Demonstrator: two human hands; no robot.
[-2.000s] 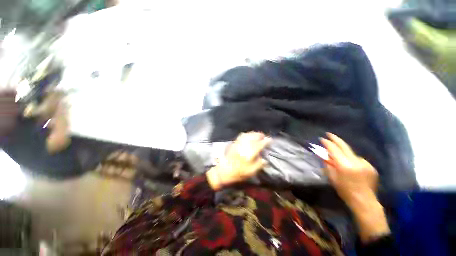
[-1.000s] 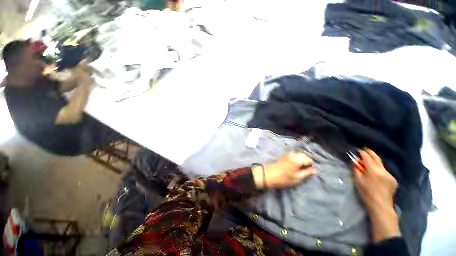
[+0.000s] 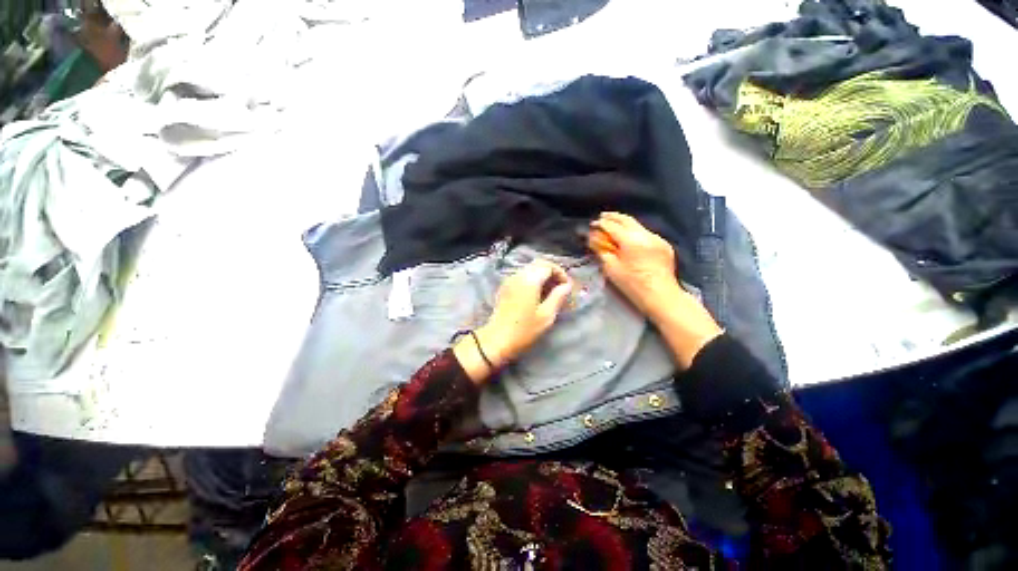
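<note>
A denim jacket (image 3: 368, 357) lies on the table in front of me, its pale grey inside up, with a small white label, a stitched pocket outline and metal buttons along the near edge. Its black lining (image 3: 547, 156) is bunched at the far side. My left hand (image 3: 519, 316) is on the grey cloth with thumb and fingertips pinched together; any thread between them is too small to see. My right hand (image 3: 642, 268) is at the lining seam, closed around thread snips (image 3: 604, 240); only some orange shows, and the blades are hidden.
A white curved-edge table (image 3: 212, 323) holds the work. Pale grey-green garments (image 3: 67, 223) are heaped at left. Dark garments (image 3: 938, 201) with yellow-green feather embroidery (image 3: 860, 123) lie at right. Blue material (image 3: 865, 446) is below the right edge. Another dark piece lies at the far edge.
The view has swung right and levelled; the other worker at left is out of view. My left hand now pinches close to the lining seam, and my right hand has come nearer to it.
</note>
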